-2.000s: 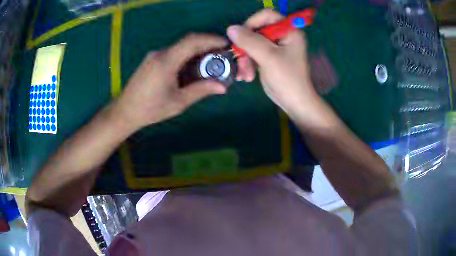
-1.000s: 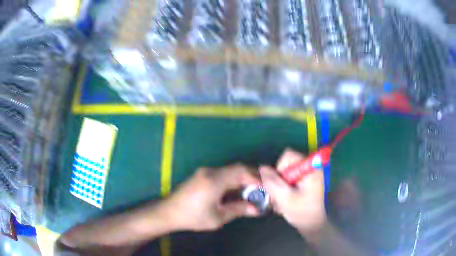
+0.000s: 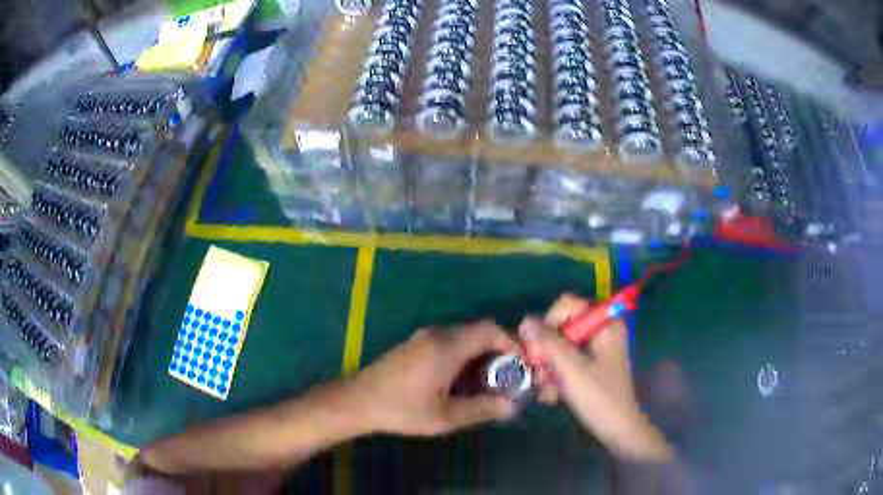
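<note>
My left hand holds a round metal-rimmed unit between thumb and fingers above the mat, its pale ring face turned up. My right hand grips a red pen-like probe with a blue spot. The probe's tip end is at the right side of the unit; whether it touches cannot be told. A thin red lead runs from the probe's back end up to the right.
Large tray stack with rows of units ahead; more trays left and right. Sticker sheet with blue dots on the left mat. Red object behind the mat. Small loose ring at right. Yellow tape on the green mat.
The view has tilted up, so the tray stacks now show and the forearms and body show less. Both hands still hold the unit and probe close together.
</note>
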